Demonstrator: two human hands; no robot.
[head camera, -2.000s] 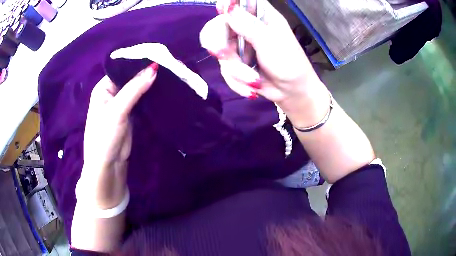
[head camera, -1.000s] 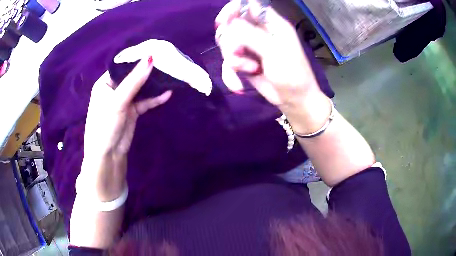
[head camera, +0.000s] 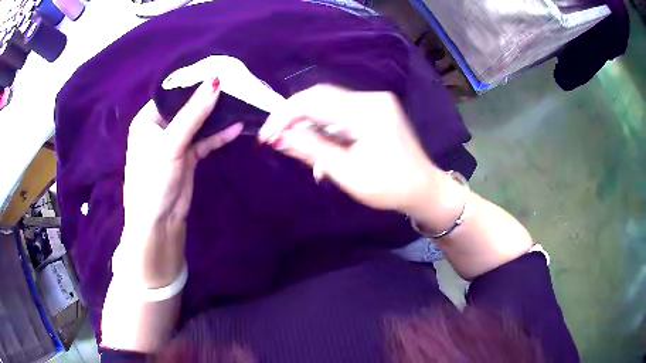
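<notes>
A deep-purple garment (head camera: 283, 220) lies over my lap and up onto the table. A plain white cloth flap (head camera: 230, 71) stands out on it as a curved strip. My left hand (head camera: 170, 152) holds the garment at the flap's left part, thumb on the edge. My right hand (head camera: 354, 145) is closed just right of my left fingertips, over the flap's lower right end. It is blurred. A dark metal tool, probably thread snips (head camera: 333, 133), shows in the right hand. A needle cannot be made out. A fine pale line lies above the right hand.
Purple and dark thread spools (head camera: 44, 39) stand on the white table (head camera: 95, 49) at upper left. A grey cloth-lined, blue-edged bin (head camera: 510, 42) is at upper right, above green floor. Another grey bin (head camera: 25, 298) is at lower left. A small white scrap (head camera: 85, 209) lies on the garment.
My right hand has come down and left from the upper middle to the flap's right end, beside my left fingertips. My left hand stays at the flap; its index finger has spread from the thumb.
</notes>
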